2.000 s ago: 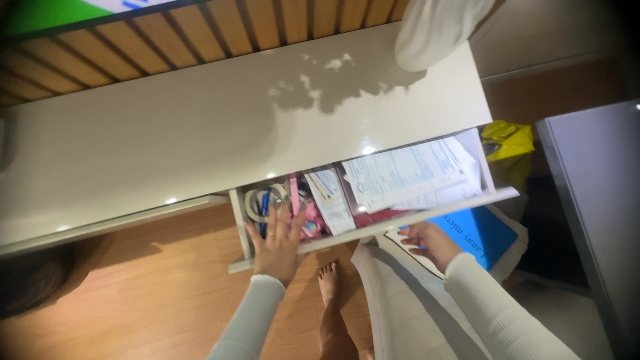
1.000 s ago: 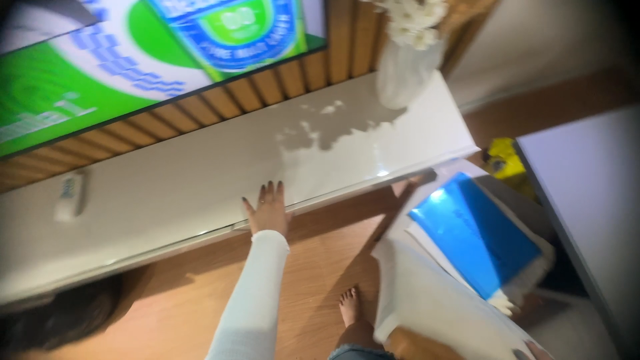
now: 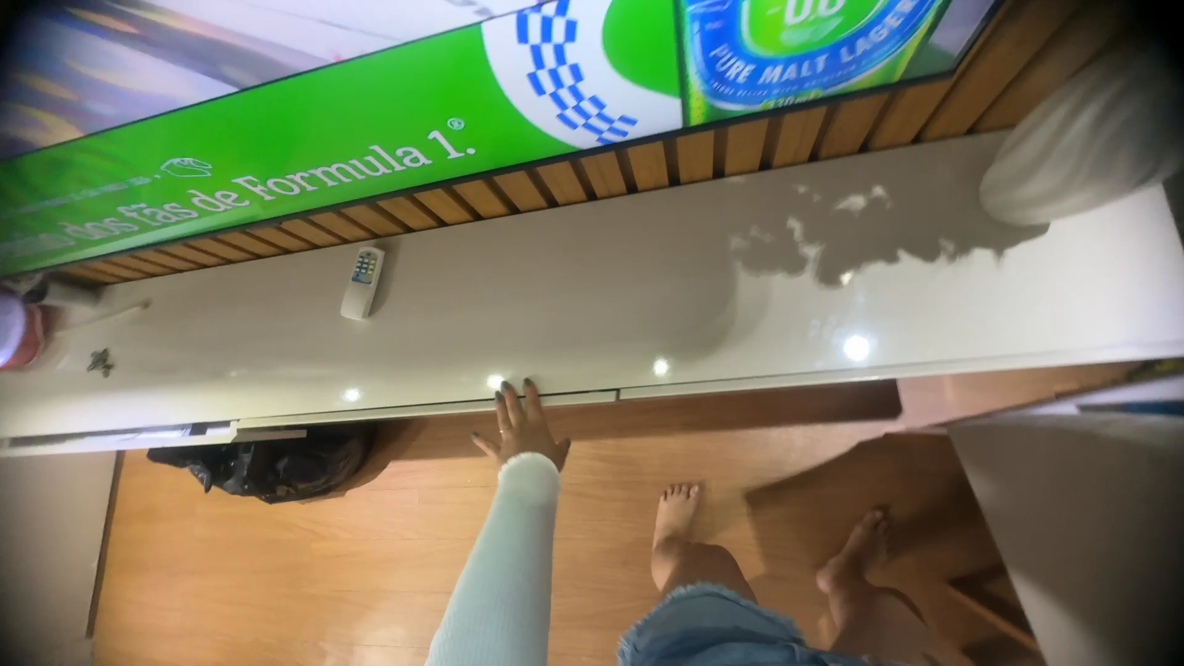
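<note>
My left hand (image 3: 524,427) rests with spread fingers on the front edge of a long white glossy cabinet (image 3: 555,296), its fingertips at the top of a drawer front (image 3: 573,399). It holds nothing. That drawer front lies close against the cabinet. Farther left, another drawer (image 3: 166,437) stands slightly out, with something pale inside. A white remote control (image 3: 363,282) lies on the cabinet top. My right hand is out of view.
A lit television screen (image 3: 370,139) is above wooden slats. A white ribbed vase (image 3: 1078,148) stands at the right end. A black plastic bag (image 3: 277,462) lies under the cabinet at left. My bare feet (image 3: 678,513) are on the wooden floor, beside a pale surface (image 3: 1082,518) at right.
The drawer with papers, out two seconds ago, was pushed in. My right hand and the blue folder have left the view. The view has swung left.
</note>
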